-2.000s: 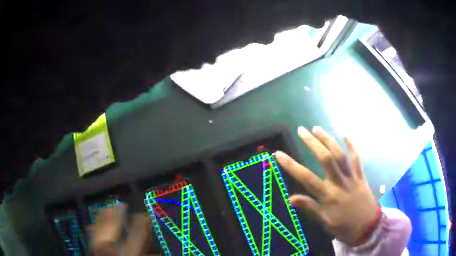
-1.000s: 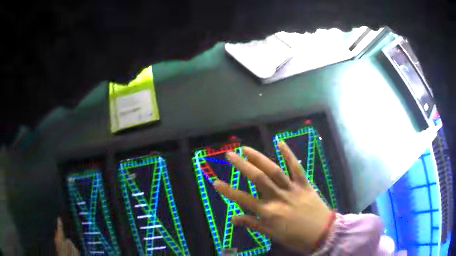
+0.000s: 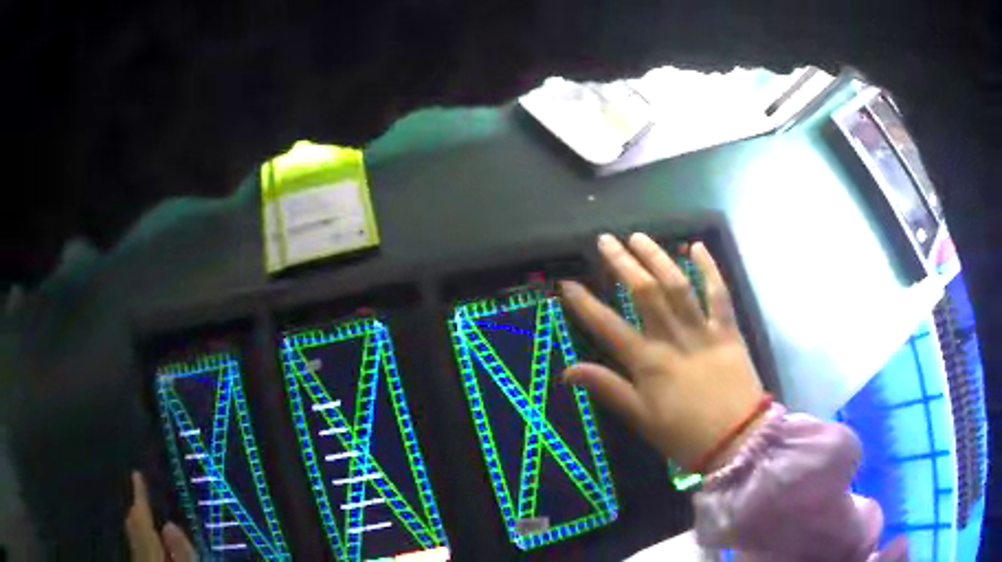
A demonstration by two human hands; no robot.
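Several smartphones lie in a row in a black phone tray, each with a touch test pattern of border and crossing diagonals. The third phone from the left shows green and blue squares and a thin blue line near its top. The two left phones also show short white bars. My right hand is over the rightmost phone, fingers apart, holding nothing, hiding most of that screen; contact cannot be told. My left hand is cut off at the lower left edge, beside the leftmost phone.
A yellow-green pack with a white label lies behind the phones. A white shallow tray is at the back right. A black-framed device is at the far right, above a blue crate. Black overhanging foam covers the top.
My right hand has moved right, from the third phone to the rightmost one. Red squares at the third phone's top have turned green and blue. My left hand stays at the lower left.
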